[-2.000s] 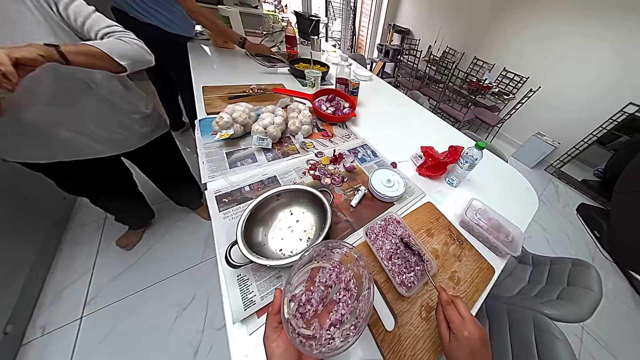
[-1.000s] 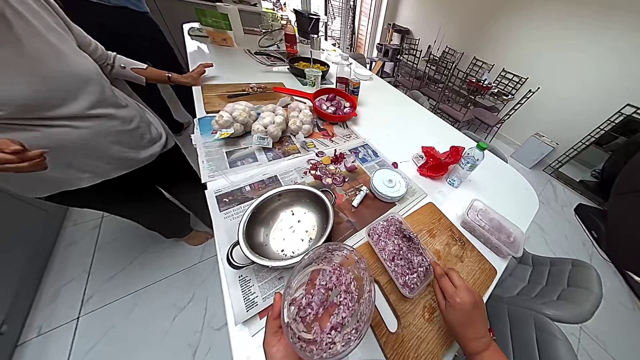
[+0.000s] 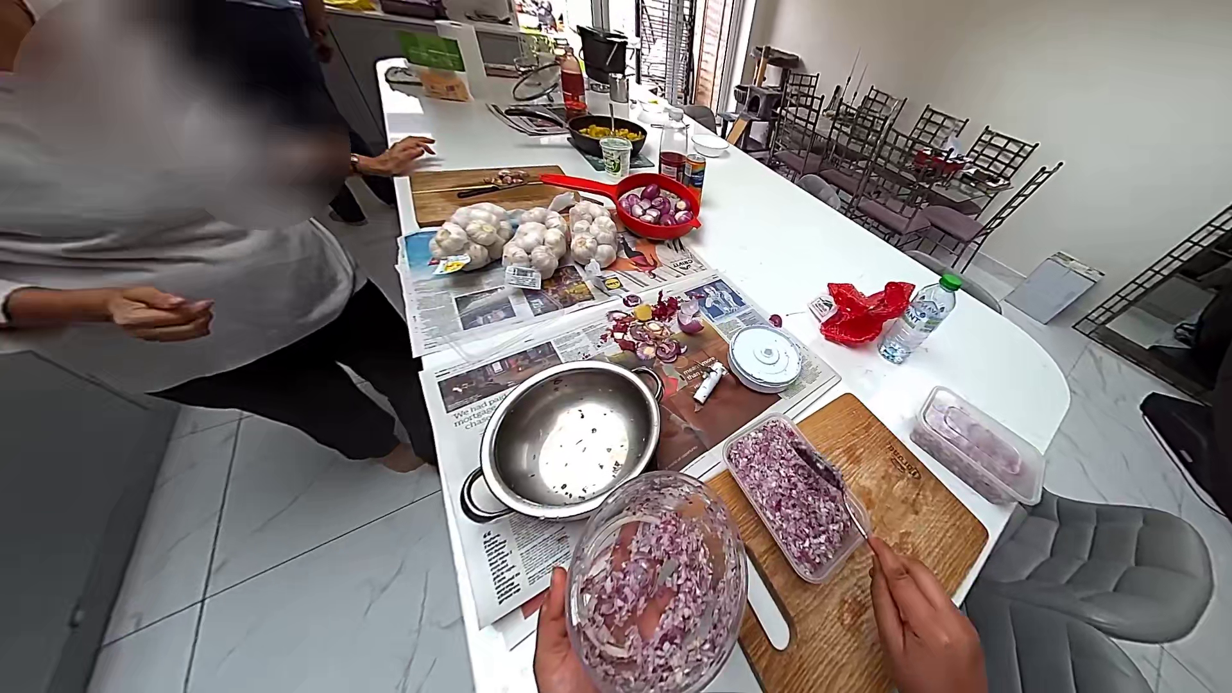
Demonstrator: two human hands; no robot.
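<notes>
My left hand (image 3: 560, 640) holds a clear bowl (image 3: 654, 587), tilted, with chopped red onion inside. My right hand (image 3: 929, 616) grips the handle of a metal spoon (image 3: 855, 510), its dark-looking head resting on the chopped onion in a rectangular plastic tub (image 3: 797, 496). The tub stands on a wooden chopping board (image 3: 895, 510). Between bowl and board, a white handle (image 3: 767, 602) shows at the board's edge; what it belongs to is hidden. A steel pan (image 3: 570, 441) with small bits in it sits on newspaper just beyond the bowl.
Onion peelings (image 3: 654, 332), a white round lid (image 3: 765, 358), garlic bags (image 3: 534, 241) and a red strainer of onions (image 3: 657, 207) lie farther along the table. At right are a lidded tub (image 3: 977, 445), water bottle (image 3: 921, 318) and red net (image 3: 863, 313). People stand at left.
The spoon's head has gone from the tub's far end to the onion in it, and my right hand has shifted slightly right. The person at left has moved nearer the table.
</notes>
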